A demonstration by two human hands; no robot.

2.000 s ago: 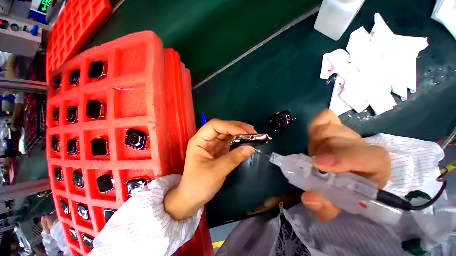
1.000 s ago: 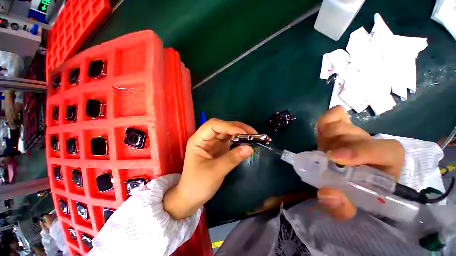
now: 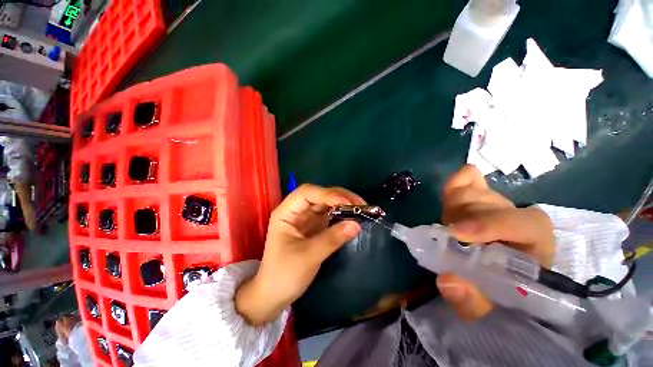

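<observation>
My left hand [image 3: 297, 240] pinches a small black watch housing [image 3: 356, 213] edge-on between thumb and fingers, its shiny metallic rim showing. My right hand [image 3: 497, 233] holds a translucent dispensing syringe [image 3: 476, 265] with a dark cable at its rear. The syringe's thin needle points left, its tip at or very near the lower right edge of the housing; exact contact cannot be told. Another black unit [image 3: 401, 184] lies on the dark green bench [image 3: 336, 287] just beyond the held one.
A stack of red-orange foam trays [image 3: 233, 158] with black units in its pockets stands at left. A second foam tray [image 3: 118, 46] is behind it. White wipes [image 3: 533, 115] and a translucent bottle [image 3: 478, 36] lie at upper right. A person's hand shows at far left.
The view has shifted slightly, so the bench items appear lower. My right hand and the syringe have moved a little left, closer to the housing. My left hand keeps its pinch.
</observation>
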